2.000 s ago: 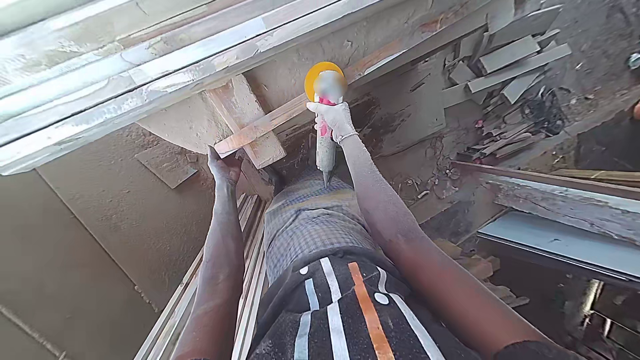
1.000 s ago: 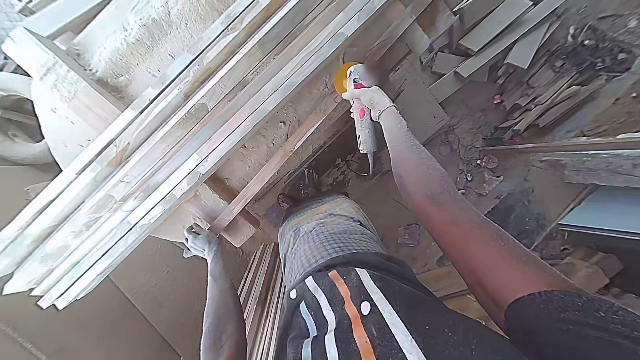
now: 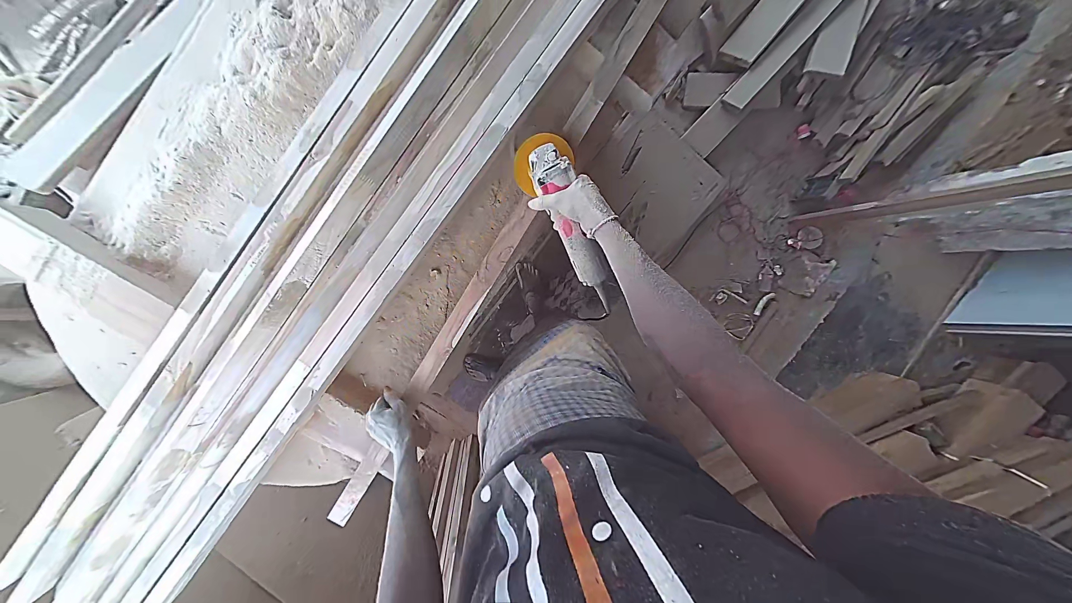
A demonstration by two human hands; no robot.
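My right hand (image 3: 576, 205) is closed around the body of an angle grinder (image 3: 584, 253) with a yellow disc (image 3: 540, 159) at its head. The disc is over the far stretch of a narrow wooden strip (image 3: 477, 306); whether they touch cannot be told. Dust coats the hand and forearm. At the strip's near end, my left hand (image 3: 390, 423) has its fingers bent against the wood beside a short crosspiece (image 3: 445, 412); its grip is partly hidden.
Long wooden battens (image 3: 276, 293) lie diagonally on the left over a dusty surface. Offcuts (image 3: 779, 42) are piled at the upper right, and wood blocks (image 3: 963, 419) at the lower right. A cord trails from the grinder near my feet (image 3: 528, 285).
The grinder stays in my right hand throughout. My left hand's fingers, spread off the strip's end one second ago, are now bent in against the wood. The view has turned and shifted.
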